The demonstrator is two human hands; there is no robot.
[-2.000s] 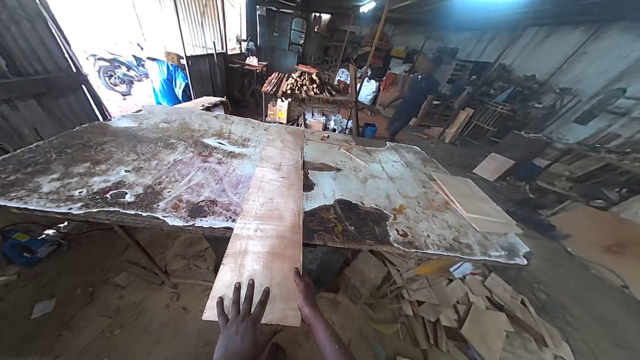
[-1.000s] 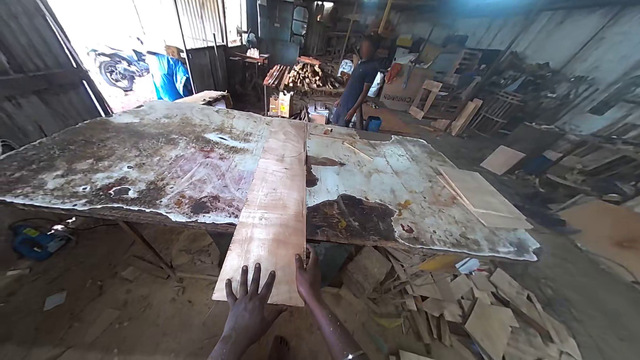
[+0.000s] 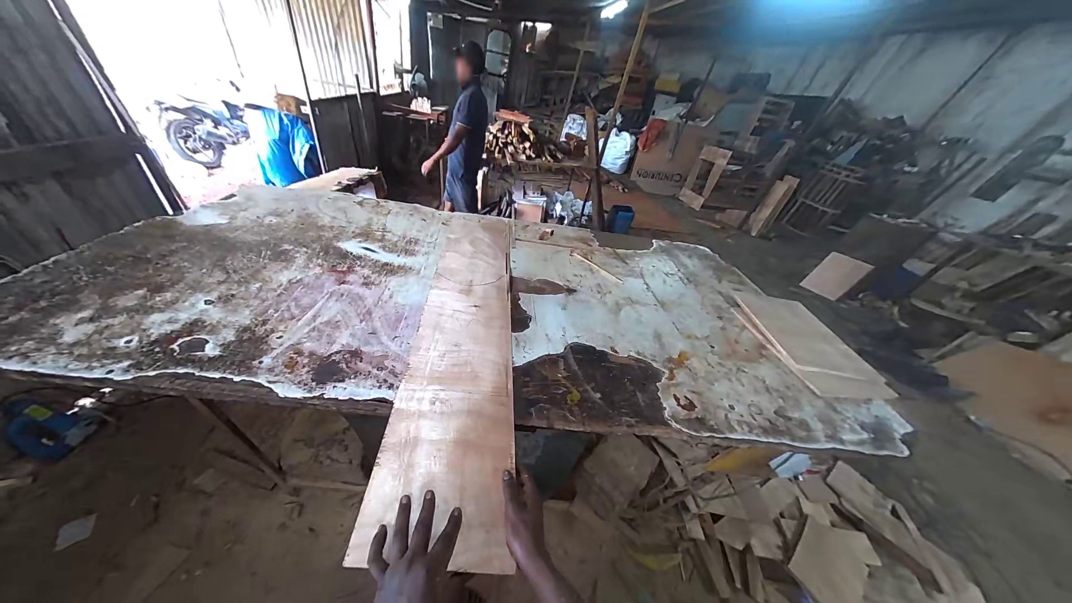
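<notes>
A long plywood strip point(image 3: 465, 360) lies across the stained, worn worktable point(image 3: 335, 285), its near end jutting past the table's front edge. My left hand point(image 3: 416, 540) rests flat on top of that near end with the fingers spread. At the strip's right edge is my right hand point(image 3: 526, 519), its thumb and fingers gripping the edge; the fingers underneath are hidden. Several thin plywood panels point(image 3: 808, 343) lie stacked at the table's right end. A thin wood sliver point(image 3: 596, 266) lies right of the strip.
A person point(image 3: 466, 130) stands behind the table, near stacked wood pieces point(image 3: 519, 138). Plywood offcuts point(image 3: 825, 561) cover the floor at front right. A blue power tool point(image 3: 50, 427) sits at lower left. A blue container point(image 3: 621, 219) stands beyond the table.
The other person has moved from right to left behind the table. Both my hands remain at the near end of the plywood strip.
</notes>
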